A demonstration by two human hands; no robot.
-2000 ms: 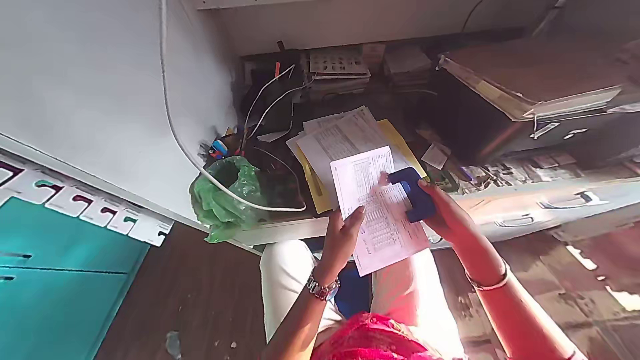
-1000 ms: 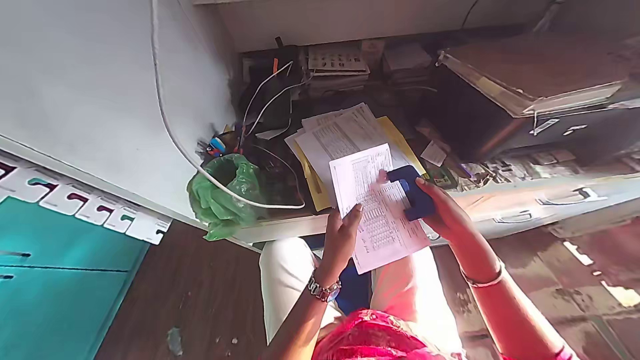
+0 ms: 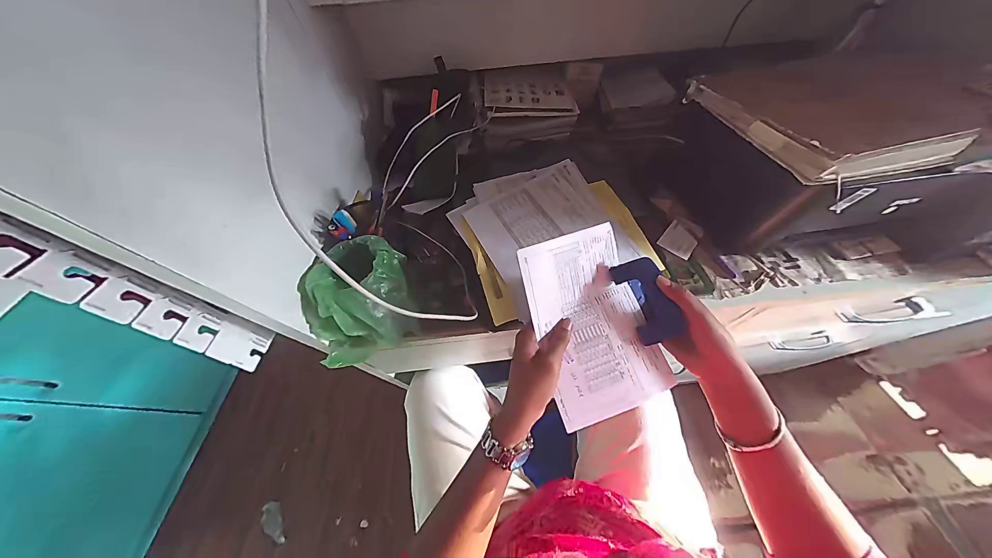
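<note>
My left hand [image 3: 539, 368] grips the left edge of a printed paper sheet [image 3: 593, 356], thumb on top, above my lap. A dark blue flat object [image 3: 663, 318], perhaps a phone case, is held in my right hand [image 3: 694, 333] over the sheet's right side. Its exact kind is unclear, and part of it blends with the sheet. Behind the held sheet, more printed papers [image 3: 523, 213] lie with a yellow folder or envelope [image 3: 496, 291] on the desk. A metal watch [image 3: 508, 451] is on my left wrist and a bangle [image 3: 756, 443] on my right.
A crumpled green plastic bag [image 3: 353, 302] hangs at the desk's left front edge. A white cable [image 3: 271, 178] loops down beside it. At the right, a thick bound file [image 3: 837, 116] rests on a dark box [image 3: 767, 205]. Drawer handles [image 3: 891, 311] line the desk front. Teal cabinets [image 3: 85, 457] stand left.
</note>
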